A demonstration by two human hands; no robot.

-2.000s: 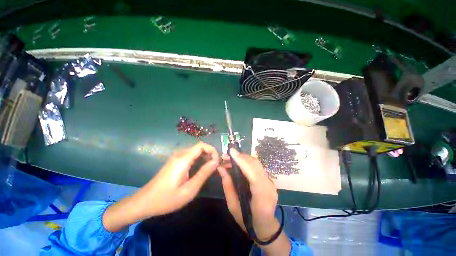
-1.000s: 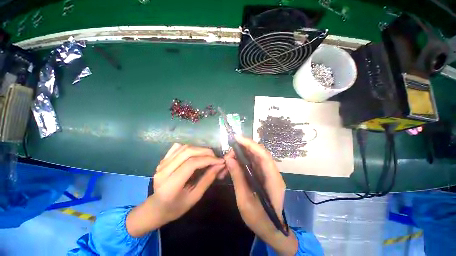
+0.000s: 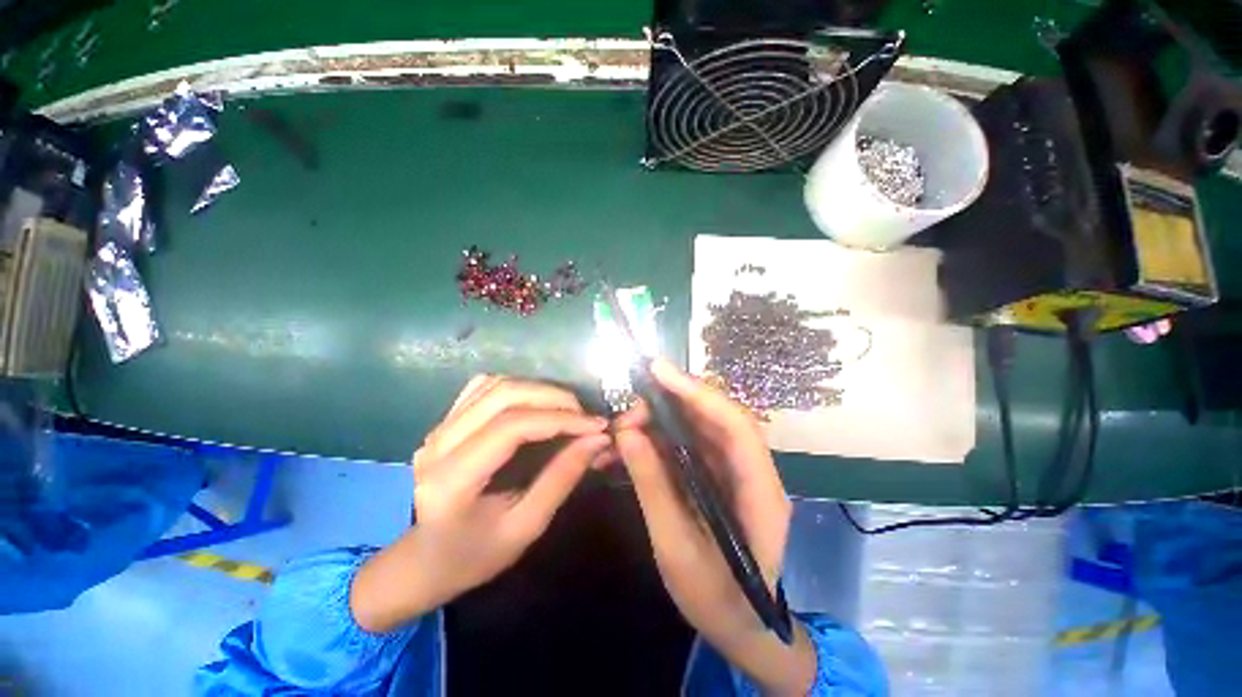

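My right hand [image 3: 715, 497] holds the black soldering iron [image 3: 702, 483]; its thin metal tip points up and left over the circuit board. The circuit board [image 3: 624, 341] lies on the green mat just above my fingertips, glaring white with a green upper edge. My left hand [image 3: 504, 477] has thumb and forefinger pinched together beside my right fingertips at the board's lower end. Something tiny and dark shows between the fingertips, too small to name. A pile of red components [image 3: 501, 282] lies left of the board. A grey-brown pile of small parts [image 3: 770, 351] lies right of it.
The pile rests on a pale sheet [image 3: 926, 395]. Behind stand a fume fan [image 3: 749, 102] and a white cup [image 3: 899, 164] with silvery parts. The soldering station [image 3: 1042, 204] with a yellow sponge [image 3: 1169, 242] is at right. Foil bags [image 3: 123, 293] lie left. Cables hang at the right edge.
The view has tilted down, so the bench things sit higher. Both hands have come together at the board's lower end. The board now glares more. The iron stays in my right hand.
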